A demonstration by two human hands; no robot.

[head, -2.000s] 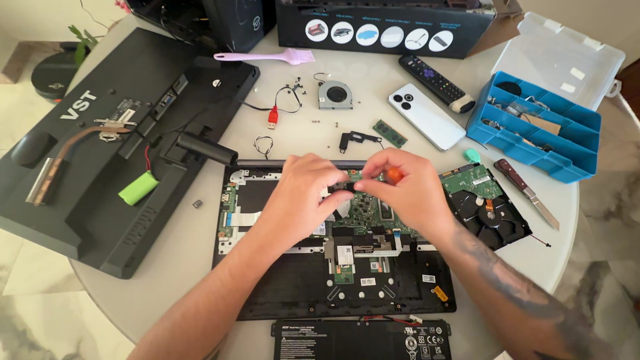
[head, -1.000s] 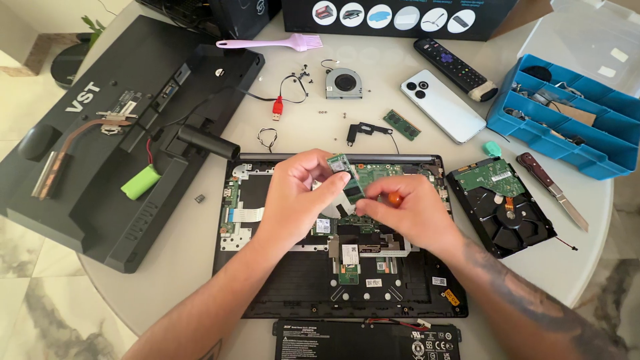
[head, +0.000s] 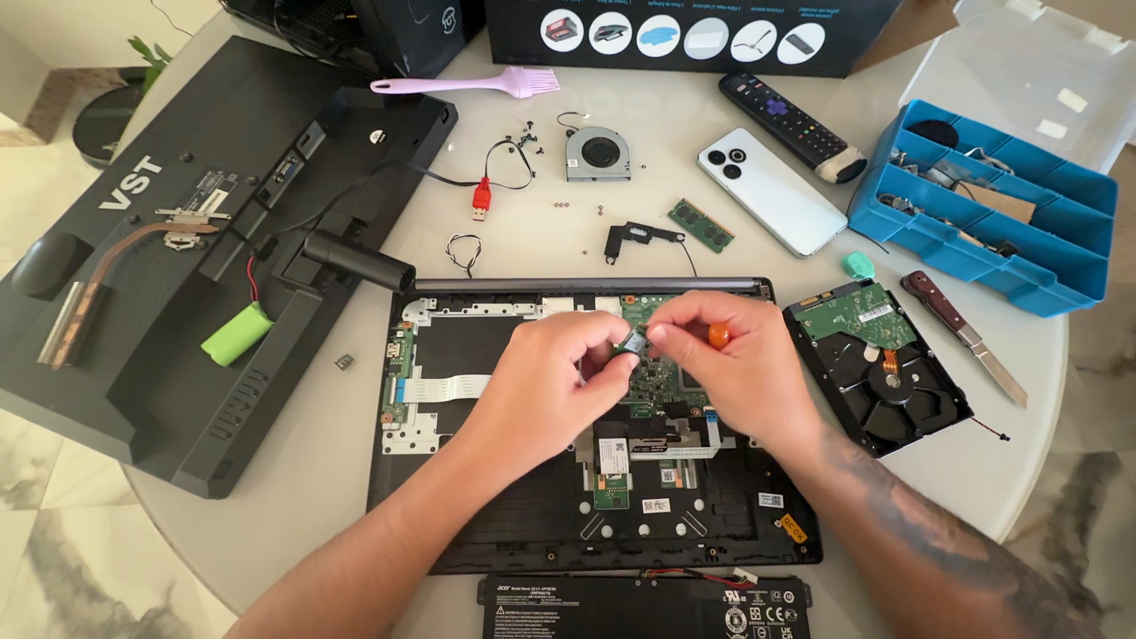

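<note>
My left hand [head: 564,373] pinches a small green circuit board [head: 632,342] between thumb and fingers, above the motherboard [head: 661,390] of an open laptop base [head: 497,524]. Close on its right, my right hand [head: 732,359] has thumb and forefinger at the board's edge and holds a tool with an orange knob-like handle [head: 719,335]; the rest of the tool is hidden by the fingers. A white ribbon cable [head: 448,389] crosses the left of the base. Below the base lies an Acer laptop battery [head: 643,608].
Beyond the base lie a speaker [head: 641,234], a memory module [head: 701,224], a cooling fan [head: 598,154] and loose screws. On the right are a hard drive [head: 879,373], an open-bladed knife [head: 963,333], a phone [head: 772,191] and a blue organizer box [head: 985,209]. A monitor [head: 177,293] lies left.
One second ago the small board stood tilted up with its face showing; now my fingers cover most of it. Both hands stay together over the laptop base.
</note>
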